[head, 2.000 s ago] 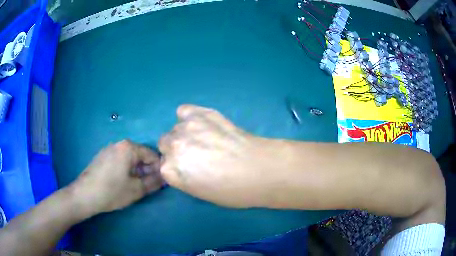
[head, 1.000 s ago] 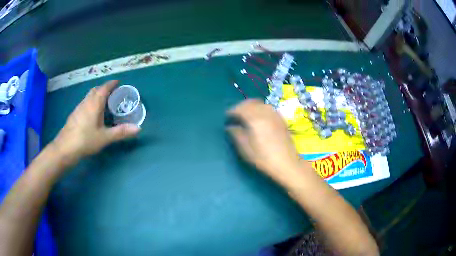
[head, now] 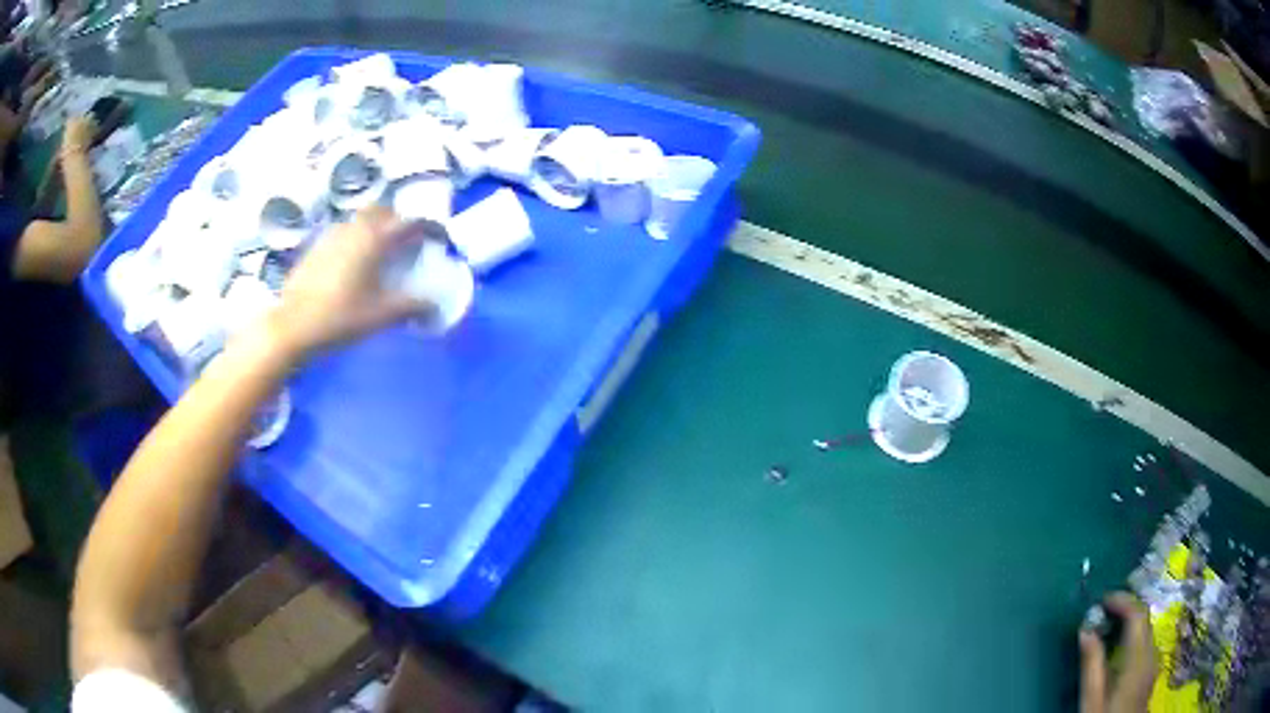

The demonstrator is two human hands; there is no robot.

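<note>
A white fan housing (head: pixel 919 404) stands upright on the green bench, with a thin red lead and small white plug (head: pixel 822 444) lying out to its left. My left hand (head: pixel 341 283) is in the blue bin (head: pixel 418 578), its fingers on another white housing (head: pixel 443 286) near the heap. My right hand (head: pixel 1123 655) is low at the right, partly seen, with its fingertips on a small grey motor (head: pixel 1098 617) beside the motor rows.
White housings (head: pixel 286 216) are heaped in the bin. Motors (head: pixel 1184 522) lie around a yellow printed sheet (head: pixel 1181 669). A small dark bit (head: pixel 776 475) lies on the bench. A whitish strip (head: pixel 961 327) edges the belt. Another person's arm (head: pixel 70 223) is at far left; cardboard boxes (head: pixel 286 634) are below.
The view has swung left to the bin. My left hand has left the standing housing and reached into the bin. My right hand remains by the motors and now has one at its fingertips.
</note>
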